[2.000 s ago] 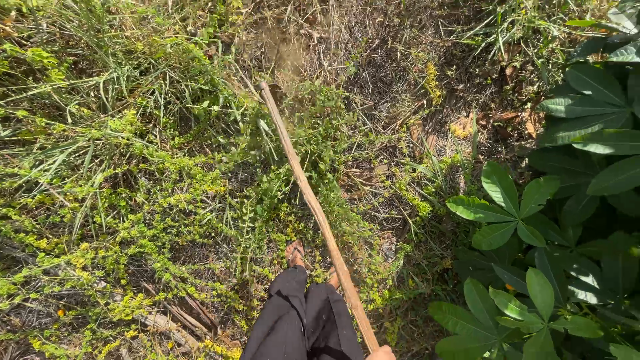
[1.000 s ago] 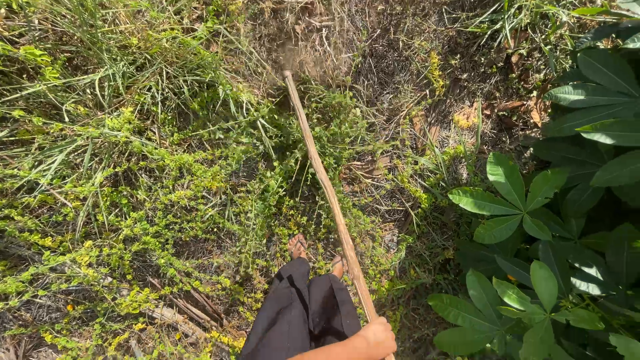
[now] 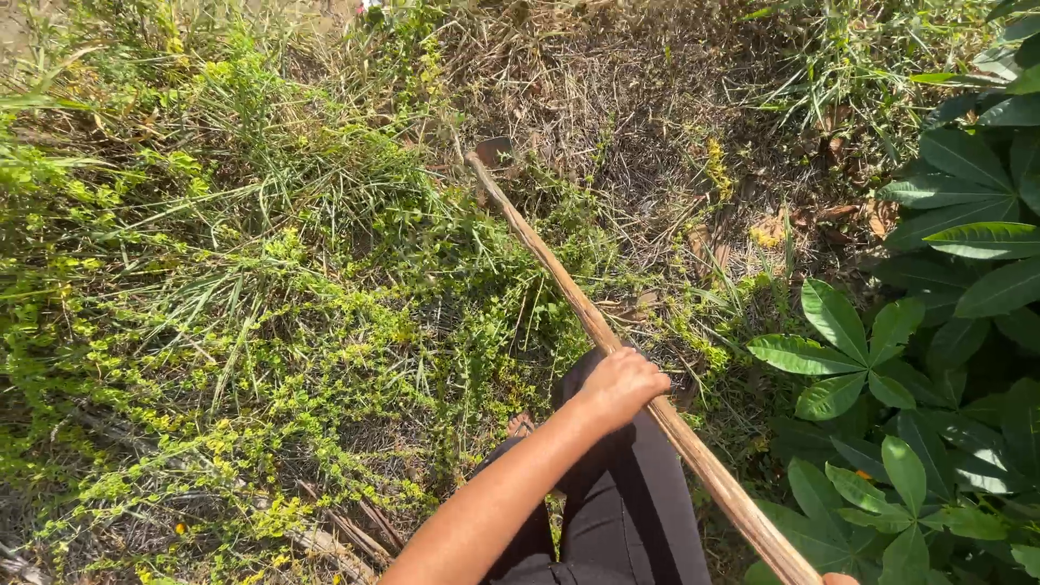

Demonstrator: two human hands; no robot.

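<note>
A long wooden handle point(image 3: 561, 276) runs from the upper middle of the view down to the bottom right. At its far end a dark flat metal blade point(image 3: 494, 151), like that of a hoe, shows against the dry ground. My left hand point(image 3: 626, 383) is closed around the middle of the handle, above my dark trousers. Of my right hand point(image 3: 840, 578) only a bit shows at the bottom edge, against the handle's near end; its grip is mostly out of view. Green weeds point(image 3: 487, 252) stand just below the blade and beside the handle.
Broad-leaved green plants point(image 3: 869, 366) crowd the right side. Tall grass and yellow-green weeds point(image 3: 244, 325) cover the left. Dry cut stalks point(image 3: 634, 122) lie beyond the blade. My sandalled foot point(image 3: 520, 424) is among the weeds, and dry sticks point(image 3: 349, 528) lie at the lower left.
My left hand has moved up the view, further along the handle. The handle now slants more to the left, and the metal blade shows at its far end. One knee has come forward.
</note>
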